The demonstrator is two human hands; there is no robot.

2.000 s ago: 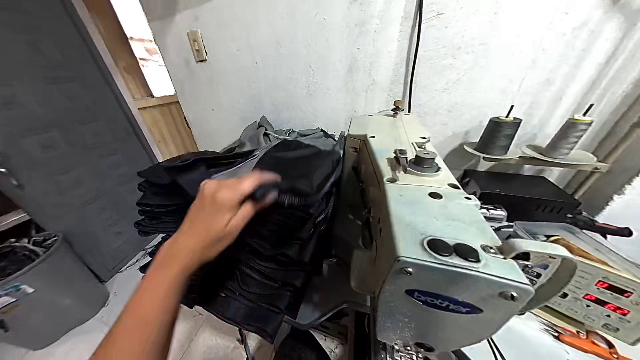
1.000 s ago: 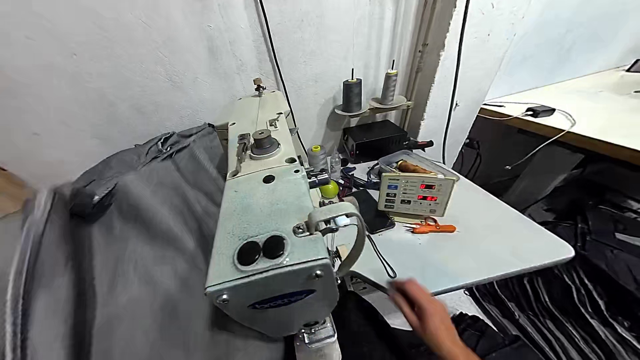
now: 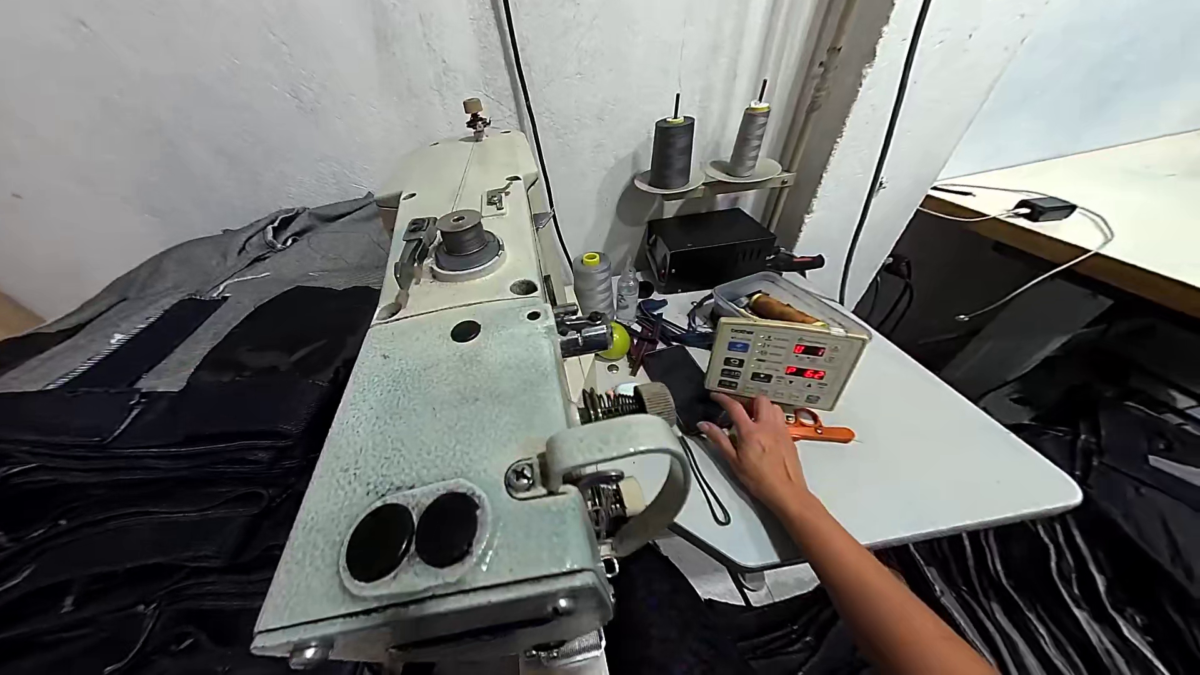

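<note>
My right hand [image 3: 761, 450] reaches over the white table with its fingers spread, close to the lower edge of the sewing machine's control panel [image 3: 783, 364]. Its fingertips lie by a black phone [image 3: 682, 386] with a wrist strap; whether they touch it I cannot tell. Orange-handled thread snips [image 3: 823, 431] rest just beyond the hand, partly hidden by it. The Brother industrial sewing machine [image 3: 441, 403] fills the middle of the view, a bobbin of grey thread [image 3: 461, 234] on its top. My left hand is out of view.
Stacked dark denim pieces [image 3: 178, 487] lie left of the machine. Behind the panel are a plastic box [image 3: 797, 305] with tools, a black box [image 3: 710, 246] and a grey thread cone [image 3: 592, 284]. More dark garments [image 3: 1022, 581] lie at the lower right, below the tabletop's edge [image 3: 937, 536].
The view has swung right from the garment stack. A hand was over the stack two seconds ago; my right hand has since moved from the table's front edge in toward the phone and panel.
</note>
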